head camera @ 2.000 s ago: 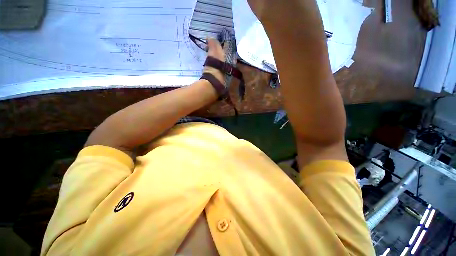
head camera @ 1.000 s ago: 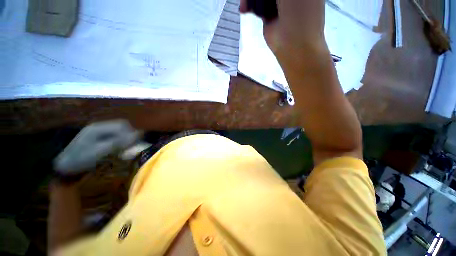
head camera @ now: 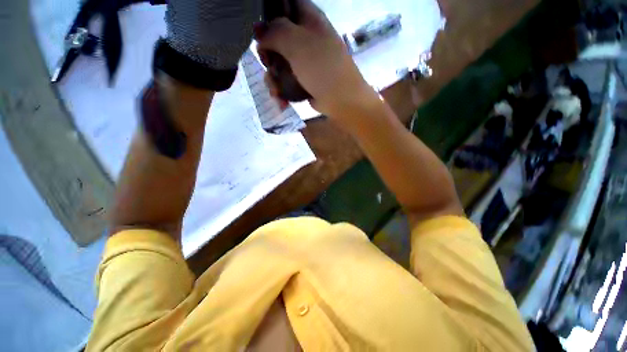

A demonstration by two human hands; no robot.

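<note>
My left hand (head camera: 213,31), in a grey mesh glove with a dark wrist strap, is at the top edge; its fingers are cut off or hidden. My bare right hand (head camera: 306,58) is closed around a dark handle (head camera: 287,77), which looks like the cutting machine's; the rest of the machine is out of the picture. Striped fabric (head camera: 265,103) shows beside the right hand, between white paper-topped pieces. The paper marker (head camera: 230,158) lies below and left of it, with a straight cut edge.
A long grey-brown strip (head camera: 41,130) lies on the paper at left. Dark straps or a cable (head camera: 112,41) cross the upper left. A silver metal piece (head camera: 375,33) lies on the upper-right paper, with a clamp (head camera: 421,67) at its edge. Green floor (head camera: 385,189) lies beyond the brown table edge.
My left hand has come up from low at the left to the top, beside the right. The right hand and dark handle show further down and left. The view has turned.
</note>
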